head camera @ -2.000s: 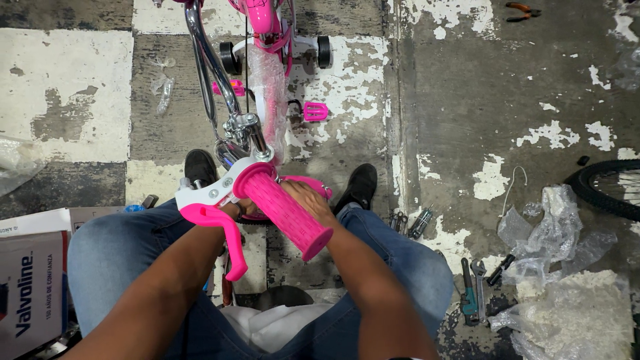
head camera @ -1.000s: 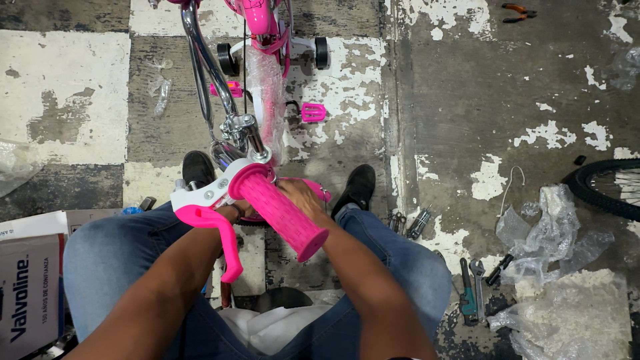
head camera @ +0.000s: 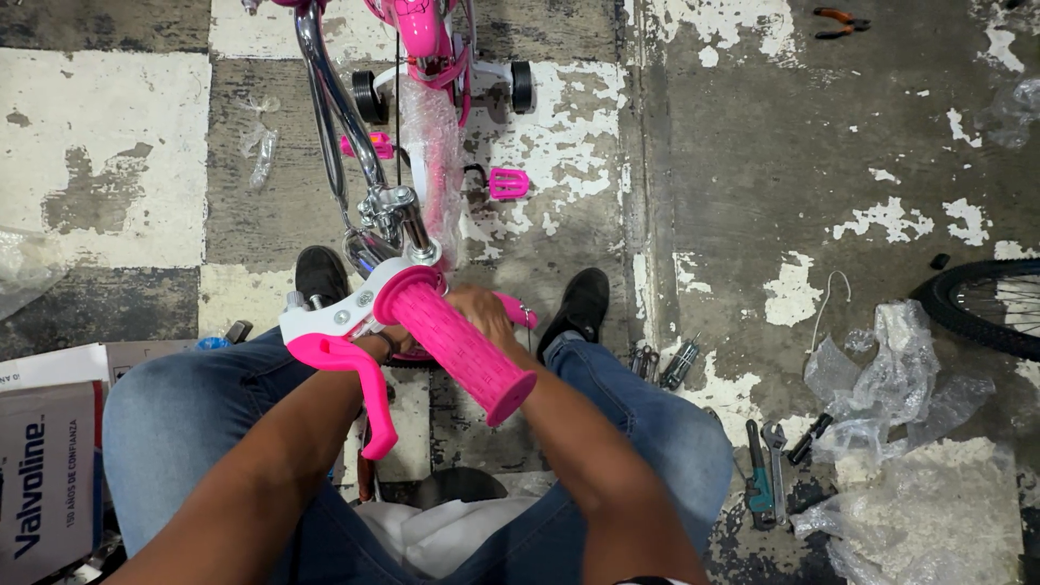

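A small pink bicycle stands between my legs, its chrome handlebar [head camera: 325, 106] turned sideways. The pink rubber handlebar grip [head camera: 455, 345] and the pink brake lever [head camera: 366, 390] on its white bracket lie above my forearms. My right hand [head camera: 481, 313] is at the front of the bicycle, beside a pink curved part [head camera: 517, 310], probably the fender; its fingertips are hidden. My left hand [head camera: 396, 337] is mostly covered by the grip and bracket, so what it touches does not show. Bubble wrap [head camera: 432, 154] covers the frame tube. Pink pedals [head camera: 509, 184] and training wheels [head camera: 522, 87] are farther back.
At the right lie an adjustable wrench [head camera: 774, 467], a teal-handled tool [head camera: 758, 479], crumpled plastic wrap [head camera: 894, 390] and a bicycle wheel [head camera: 983, 309]. Orange-handled pliers [head camera: 842, 23] rest on the floor at the top right. A Valvoline cardboard box [head camera: 49, 479] stands at the left.
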